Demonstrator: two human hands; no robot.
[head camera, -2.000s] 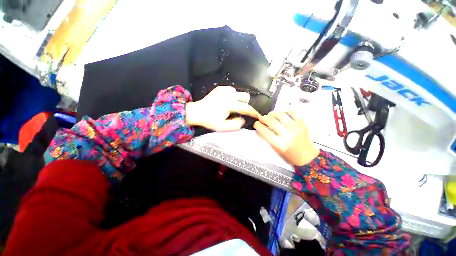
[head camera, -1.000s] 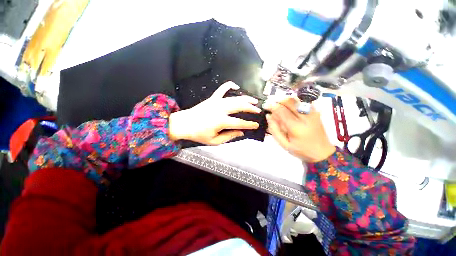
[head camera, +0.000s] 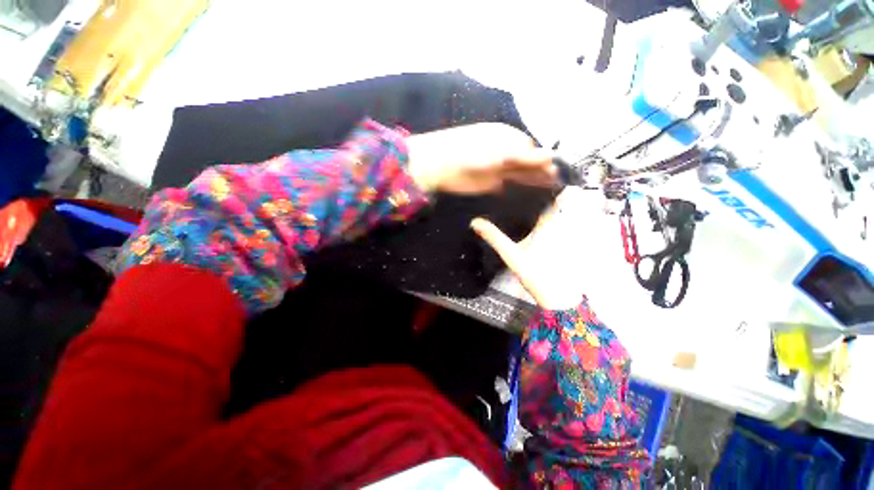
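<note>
A black garment piece (head camera: 316, 124) with tiny white specks lies on the white sewing table, its near part over the front edge. My left hand (head camera: 484, 158) lies across it, blurred, with its fingertips close to the needle area; whether it grips the cloth is unclear. My right hand (head camera: 537, 249) is at the cloth's right side, thumb spread away from the fingers, whose tips are hard to see near the machine. The white sewing machine (head camera: 757, 230) with a blue stripe and "JACK" lettering stands at the right.
Red thread snips (head camera: 629, 230) and black-handled scissors (head camera: 662, 278) lie right of my right hand. A ruler strip (head camera: 494, 308) runs along the front table edge. A tan strip (head camera: 129, 48) lies at the far left. A blue crate (head camera: 655, 412) is below the table.
My left hand has moved forward and right toward the needle area. The right hand's thumb has spread. The cloth now reaches over the front edge. The view has shifted, showing more at the right.
</note>
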